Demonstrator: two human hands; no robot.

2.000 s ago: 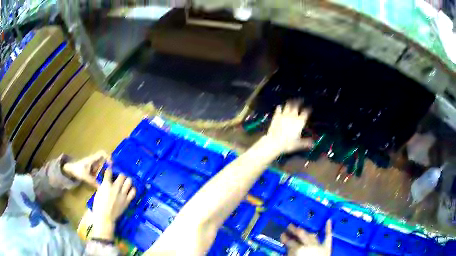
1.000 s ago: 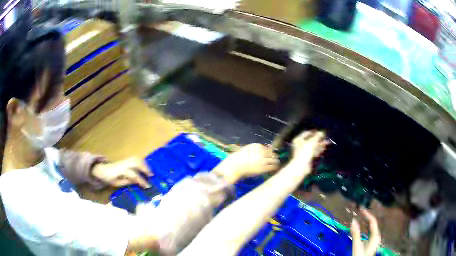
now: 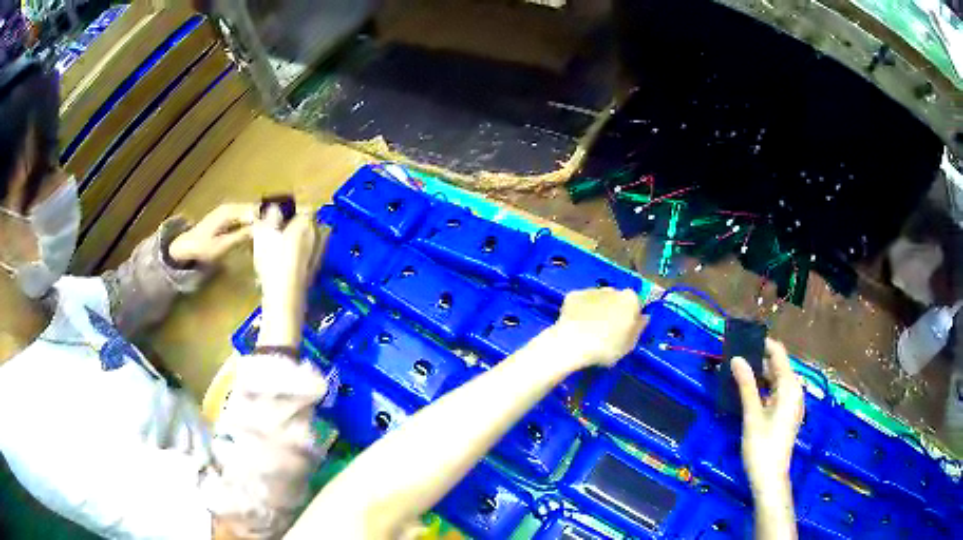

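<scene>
My right hand (image 3: 773,413) holds a dark solar panel (image 3: 746,348) upright between thumb and fingers over the blue housings. A thin red wire (image 3: 692,350) runs left from the panel towards my left hand. My left hand (image 3: 604,328) is curled over the housings; its fingertips are blurred, and whether it grips the wire cannot be told. Below the hands, two fitted housings (image 3: 629,488) show dark glassy rectangles. A blue housing (image 3: 427,291) with dark adhesive dots lies among similar ones in tight rows.
A person in a mask sits at the left, both hands on a small dark piece (image 3: 277,207). Panel stock (image 3: 760,200) with red wires lies behind the rows. Stacked cardboard trays (image 3: 158,116) stand at the back left. A translucent bottle (image 3: 927,340) is at the right. A tan rope (image 3: 507,181) curves behind.
My left hand has come back from the panel stock to above the housings. My right hand now holds a panel. The neighbour's reaching arm has drawn back to the left.
</scene>
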